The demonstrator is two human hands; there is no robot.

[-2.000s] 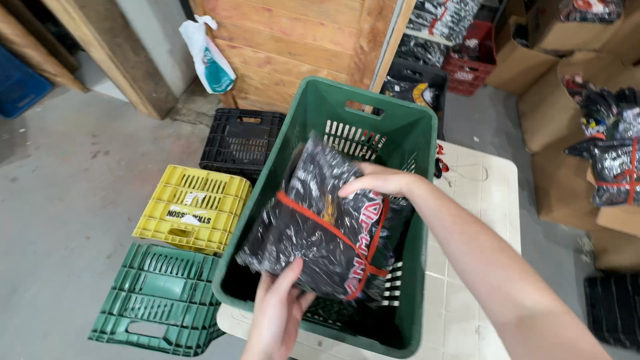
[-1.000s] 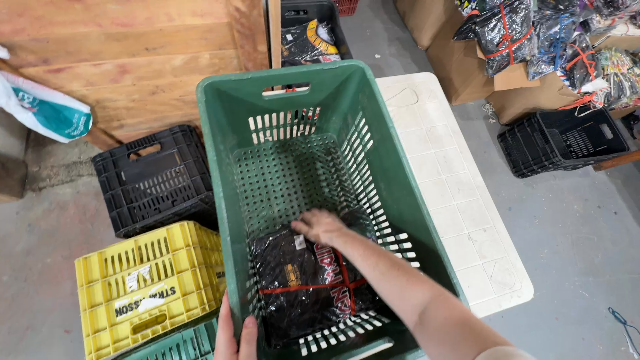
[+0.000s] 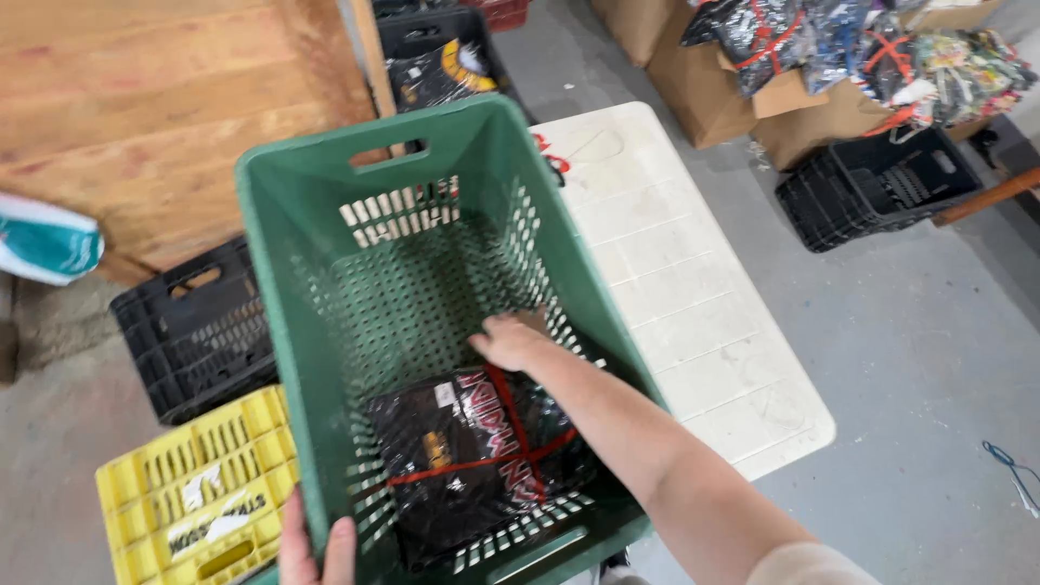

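A deep green plastic crate (image 3: 301, 325) with slotted walls stands on a white table (image 3: 691, 309). In its near end lies a bundle of black garments in clear plastic (image 3: 455, 487), tied crosswise with red strips. My right hand (image 3: 512, 341) is inside the crate, just beyond the bundle's far edge and near the right wall; whether its fingers touch the bundle is unclear. My left hand (image 3: 321, 544) grips the crate's near left rim, thumb inside and fingers outside.
Left of the table are a black crate (image 3: 195, 325) and a yellow crate (image 3: 203, 487). Beyond the green crate stands another black crate holding a wrapped garment (image 3: 439, 73). Cardboard boxes (image 3: 707, 89) with bagged bundles and a black crate (image 3: 877, 187) stand at right.
Two seconds ago both hands held the bundle over the crate; now it lies inside. My left hand has gone to the rim. My right hand has moved off the bundle's top toward the right wall.
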